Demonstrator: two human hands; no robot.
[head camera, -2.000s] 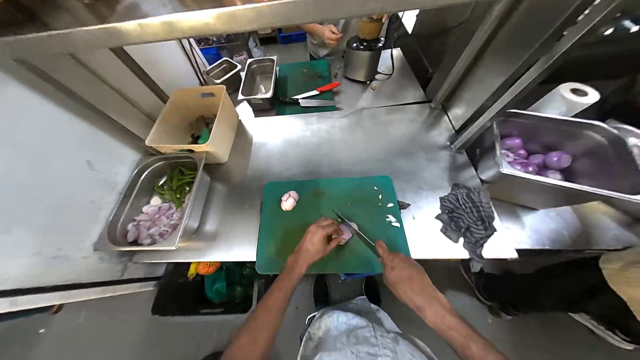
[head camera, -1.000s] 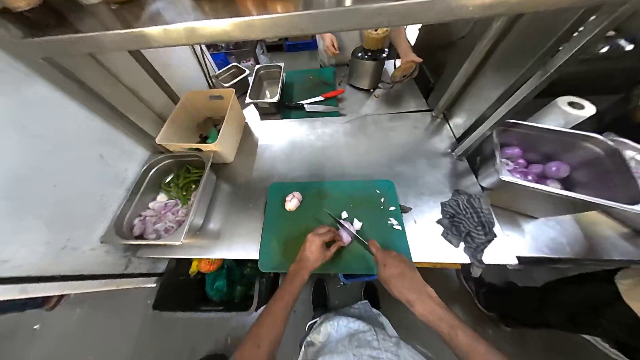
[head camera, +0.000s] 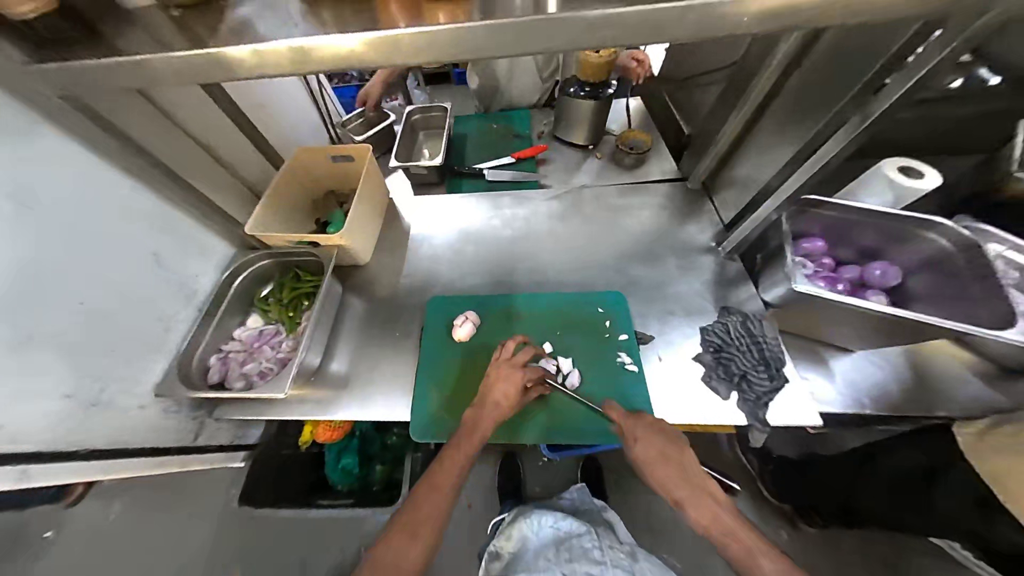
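Observation:
A green cutting board (head camera: 512, 412) lies at the front of the steel worktop. My right hand (head camera: 652, 448) is closed round a kitchen knife (head camera: 578, 397), whose blade points left toward the onion pieces. My left hand (head camera: 508, 380) rests on the board, its fingertips at the cut onion pieces (head camera: 565, 370); whether it grips one is hidden. A few whole peeled shallots or small onions (head camera: 466, 326) sit at the board's upper left. Small white scraps (head camera: 626, 362) lie on its right side.
Left stand a steel pan (head camera: 180, 364) of sliced onions and green chillies and a beige bin (head camera: 372, 208). Right are a dark crumpled cloth (head camera: 740, 360) and a steel container (head camera: 944, 264) of purple onions. Behind, a co-worker's hands are near a steel tub (head camera: 370, 128) and a blender (head camera: 582, 112).
The onion under my left hand now shows as several separate pieces beside the blade. The co-worker's one hand has moved to the steel tub at the left.

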